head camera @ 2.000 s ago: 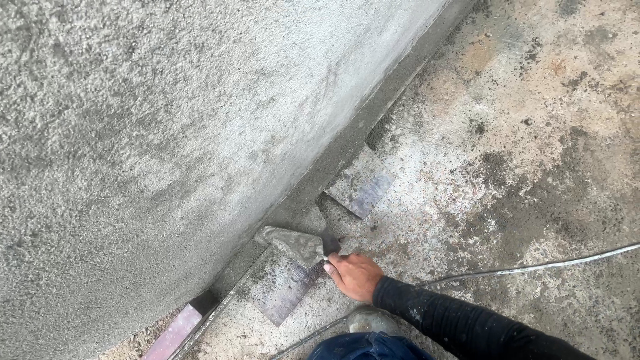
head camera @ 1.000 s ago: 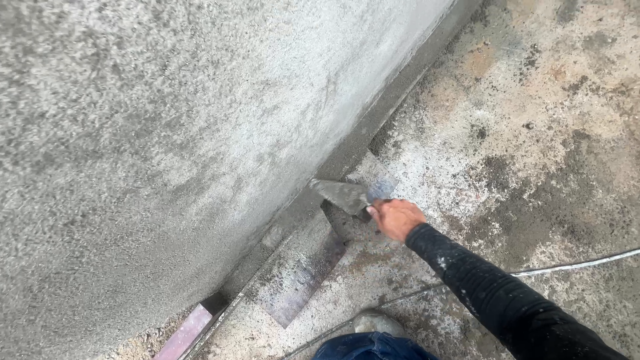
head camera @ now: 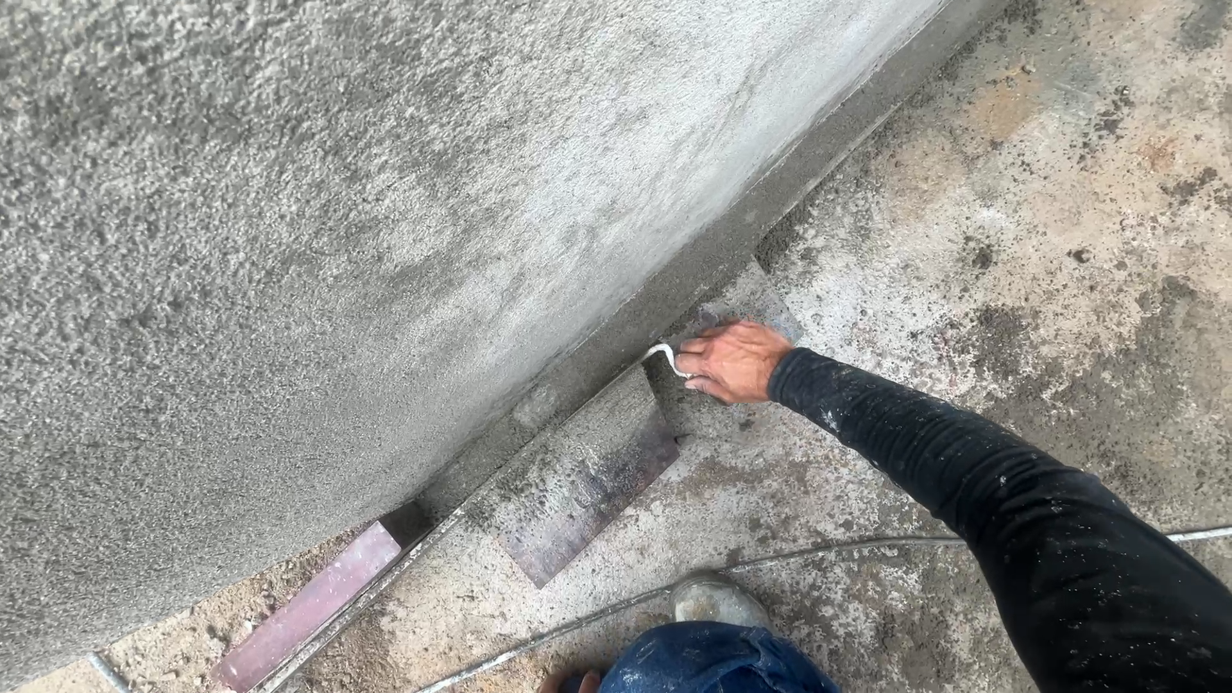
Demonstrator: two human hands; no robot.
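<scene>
My right hand (head camera: 733,361), in a black sleeve, is low beside the wall base with its fingers curled. A thin, curved pale piece (head camera: 666,356) sticks out from the fingers and reaches the edge of the grey mortar strip (head camera: 703,255); what it belongs to cannot be told. No trowel blade shows clearly. Just left of the hand, a cement-stained flat sheet (head camera: 592,481) lies against the strip, and another stained flat piece (head camera: 756,294) lies partly behind the hand. A bit of skin at the bottom edge may be my left hand (head camera: 568,683), but its pose is hidden.
A rough plastered wall (head camera: 337,241) fills the left side. A pinkish bar (head camera: 313,606) and a long narrow edging (head camera: 356,602) lie at lower left. A cable (head camera: 837,547) crosses the stained concrete floor (head camera: 1011,241). My shoe (head camera: 717,599) and a blue-clad knee (head camera: 717,659) are at the bottom.
A second ago, the pointed trowel's broad blade lay over the mortar strip in my right hand; two seconds ago it was farther down the strip. Now that blade face does not show.
</scene>
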